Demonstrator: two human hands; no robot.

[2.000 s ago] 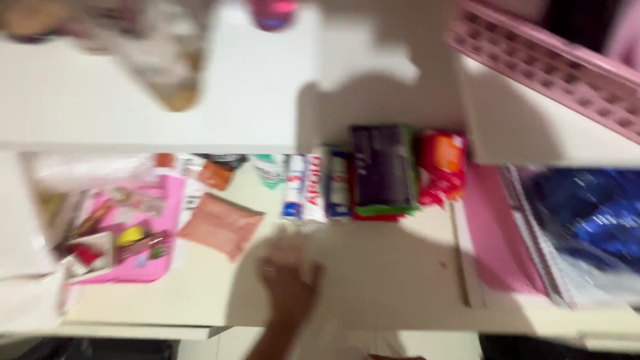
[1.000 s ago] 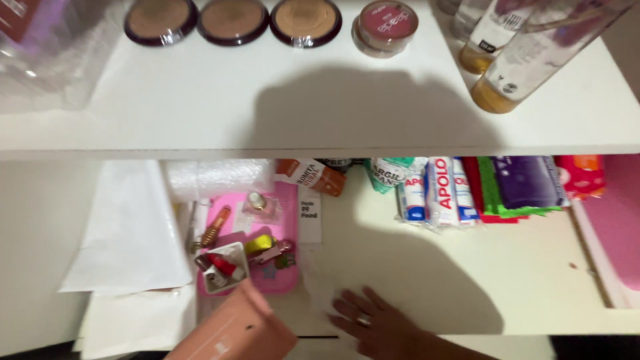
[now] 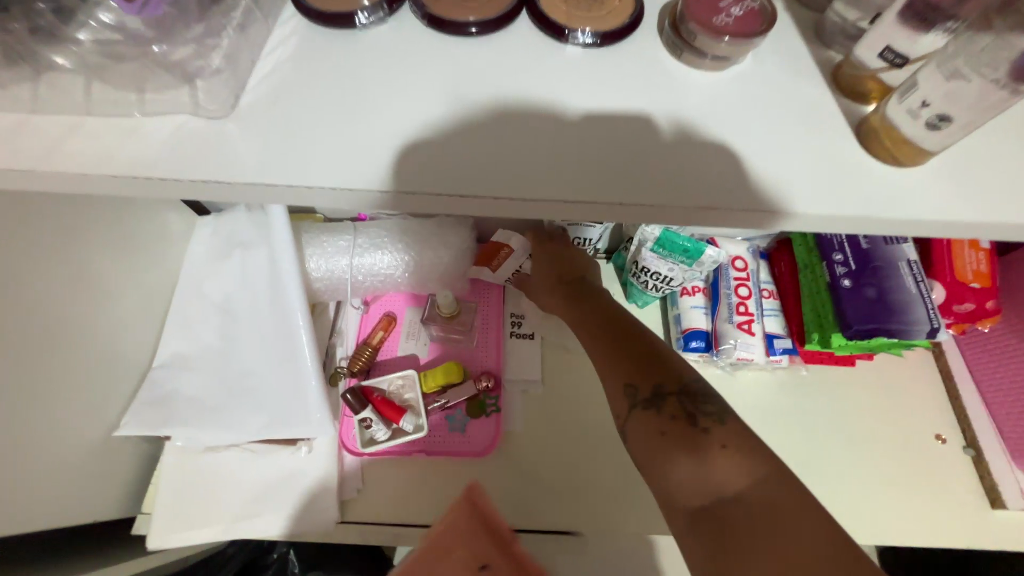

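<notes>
My right hand point(image 3: 564, 272) reaches to the back of an open white drawer, its fingers on an orange-and-white packet point(image 3: 502, 258). My left hand is out of sight. The tip of a salmon-coloured pouch point(image 3: 474, 536) rises at the bottom edge; what holds it is hidden. Left of my right hand lies a roll of bubble wrap point(image 3: 392, 254), above a pink plastic tray point(image 3: 468, 436) with a glass bottle point(image 3: 450, 320) and a small white dish point(image 3: 424, 428) of little tubes. Right of the hand stand green-and-white packets point(image 3: 668, 264) and Apolo cotton packs point(image 3: 736, 300).
A white shelf point(image 3: 320, 136) overhangs the drawer's back, bearing powder compacts point(image 3: 468, 12), a stacked jar point(image 3: 712, 36) and clear bottles point(image 3: 912, 120). White plastic sheets point(image 3: 232, 344) lie at the left. Purple point(image 3: 876, 288) and red point(image 3: 964, 280) packages sit at the right, beside a pink panel point(image 3: 996, 352).
My right hand has moved from the drawer's front to the packet at the back. The salmon pouch lay in the drawer two seconds ago, was raised a second ago, and now shows lower.
</notes>
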